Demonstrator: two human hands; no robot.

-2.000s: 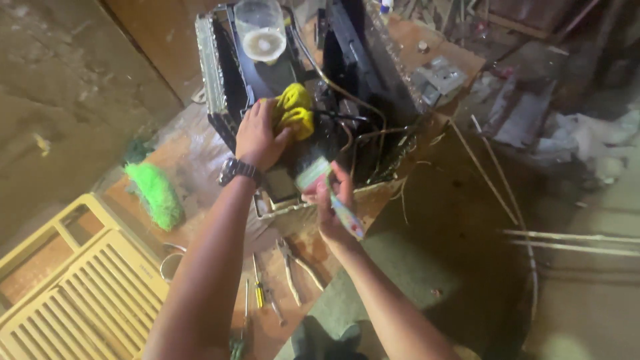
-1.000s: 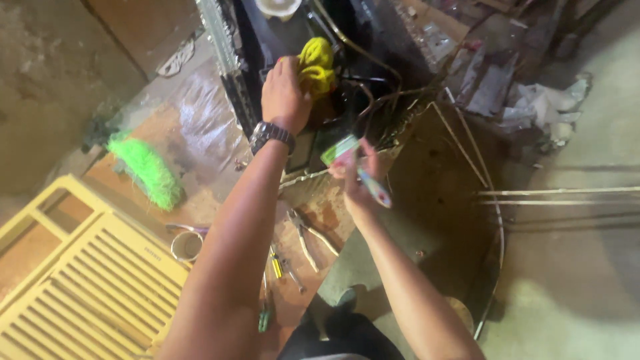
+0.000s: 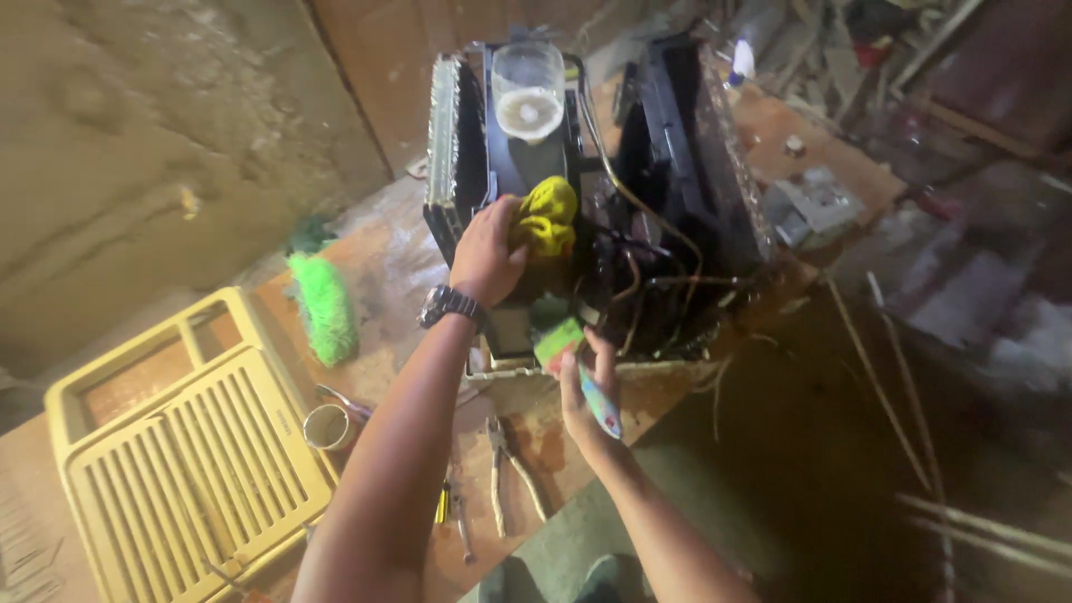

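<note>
My left hand, with a dark wristwatch on the wrist, grips a yellow cloth over the black chassis of an opened window air conditioner. In my right hand is a paintbrush with a multicoloured handle; its greenish bristle end lies at the chassis's near edge. Finned coil stands at the unit's left side, and bent copper tubes run across its right part. A clear plastic container with cloudy liquid stands on the unit's far part. The inside below my hands is dark.
A yellow louvred front grille lies at the left, near a green fluffy duster and a round cup. Pliers and a yellow-handled screwdriver lie on the wooden tabletop. Thin rods and debris are at the right.
The paintbrush in my right hand has shifted inward to the unit's near edge, its handle now pointing toward me. My left hand stays on the yellow cloth. The view has swung.
</note>
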